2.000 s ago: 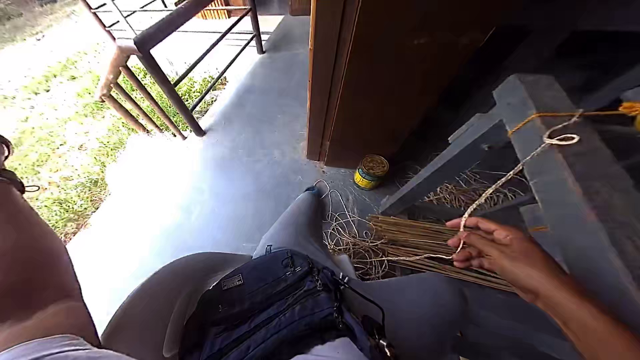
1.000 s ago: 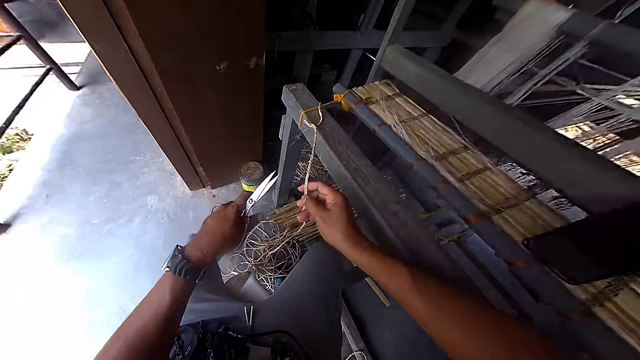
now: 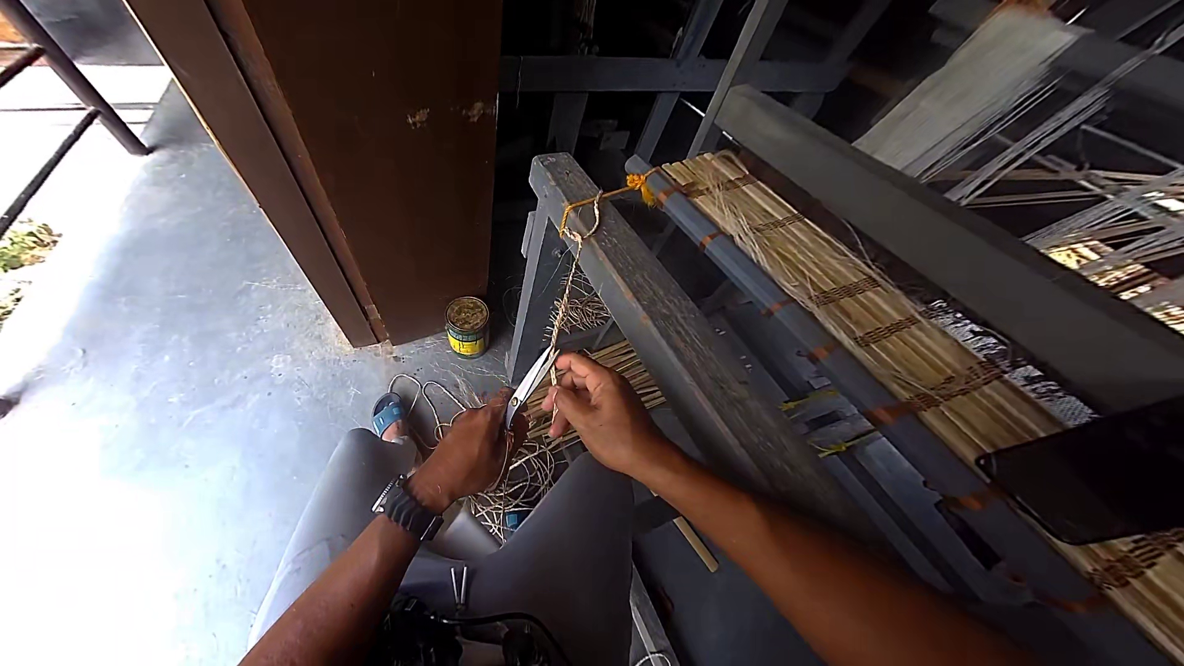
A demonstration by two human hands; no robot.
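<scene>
My left hand (image 3: 470, 453) grips a pair of scissors (image 3: 527, 388), whose blades point up and lie against a braided natural-fibre cord (image 3: 563, 310). The cord hangs from a loop at an orange string (image 3: 601, 196) on the wooden loom's beam end. My right hand (image 3: 597, 412) pinches the cord's lower part between thumb and fingers, just below the blade tips. A tangle of loose cord (image 3: 523, 481) lies below both hands, partly hidden by them.
A tin can (image 3: 467, 326) stands on the concrete floor beside a brown wooden door or panel (image 3: 398, 166). On the right a woven slat mat (image 3: 860, 296) wraps over a loom roller (image 3: 786, 310); a black phone-like object (image 3: 1091, 472) rests on it. Bundled sticks (image 3: 629, 370) lie under the beam.
The view has swung right toward the loom. My left hand has come in with the scissors since the earliest frame, and the blades have moved to the cord above my right fingers.
</scene>
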